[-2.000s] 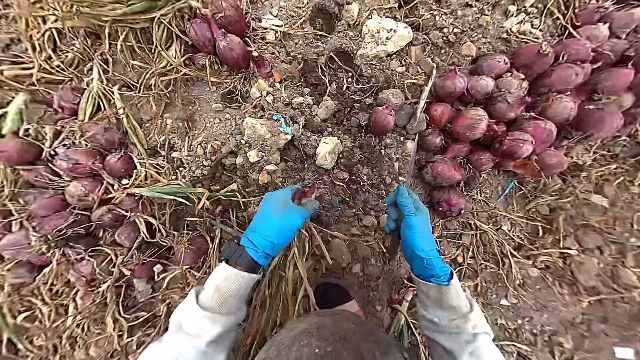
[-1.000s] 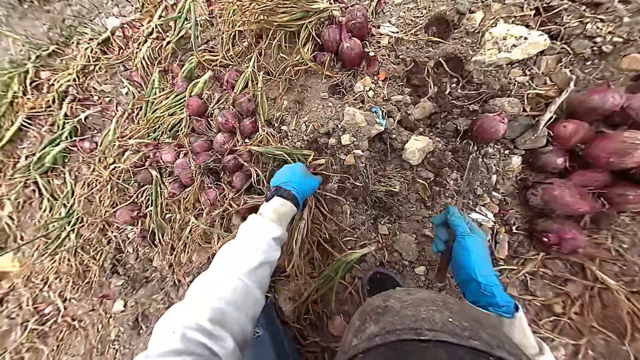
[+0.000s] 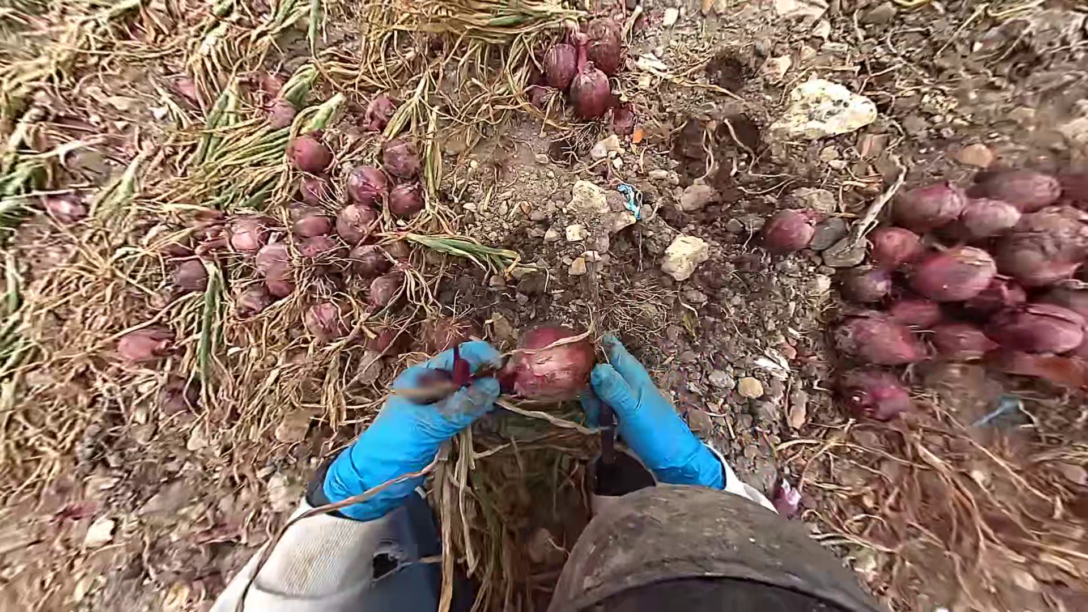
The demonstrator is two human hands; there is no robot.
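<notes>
In the head view my left hand (image 3: 416, 429), in a blue glove, is closed on the neck of a red onion (image 3: 552, 364), whose dry stalks hang down below the hand. The bulb lies sideways between my two hands. My right hand (image 3: 646, 416), also gloved in blue, has its fingertips at the right side of the bulb. A dark, narrow tool (image 3: 607, 433), its kind unclear, is held in the right hand and points down; part of it is hidden by the fingers.
Red onions with dry tops (image 3: 357, 223) lie on the left. Trimmed-looking red onions (image 3: 952, 274) form a pile on the right, with a single onion (image 3: 789, 231) beside it. A small onion group (image 3: 589, 92) lies ahead. Pale stones (image 3: 823, 109) and a blue scrap (image 3: 630, 201) dot the soil.
My left hand, one second ago at the edge of the left onions, now holds an onion in front of me. The two hands have come together at the bulb.
</notes>
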